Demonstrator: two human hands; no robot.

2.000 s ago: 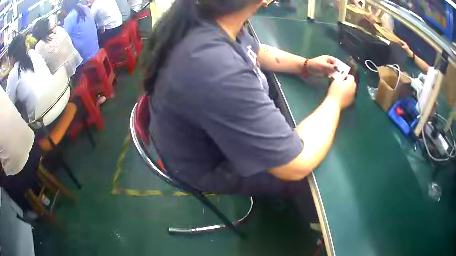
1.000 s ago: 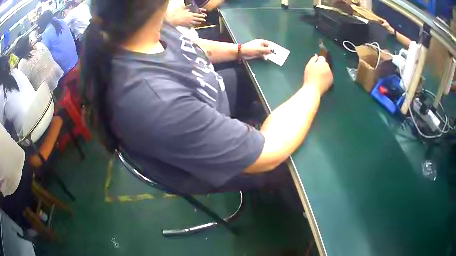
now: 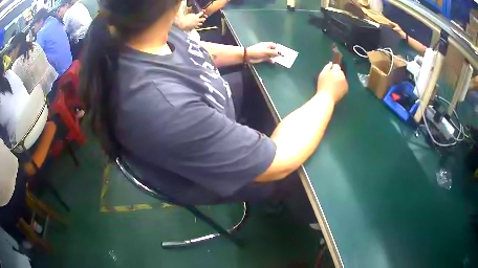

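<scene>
Neither of my hands is in view. In front of me a seated co-worker in a dark grey T-shirt (image 3: 183, 120) sits at the green worktable (image 3: 367, 209). One of the co-worker's hands holds a white paper or card (image 3: 285, 56) over the table near its edge. The other hand is raised around the opened brown flap of a small box (image 3: 336, 54); the rest of the box is mostly hidden behind that hand.
A large dark cabinet (image 3: 350, 32), a brown carton (image 3: 385, 73), a blue bin (image 3: 401, 102) with a red item, and cables (image 3: 443, 128) stand on the table's far side. A clear plastic bag (image 3: 444, 179) lies at right. Other people sit at left near red stools (image 3: 68, 110).
The view has shifted, so the co-worker and table appear farther left. The co-worker's hands have parted, and the white paper has moved away from the box.
</scene>
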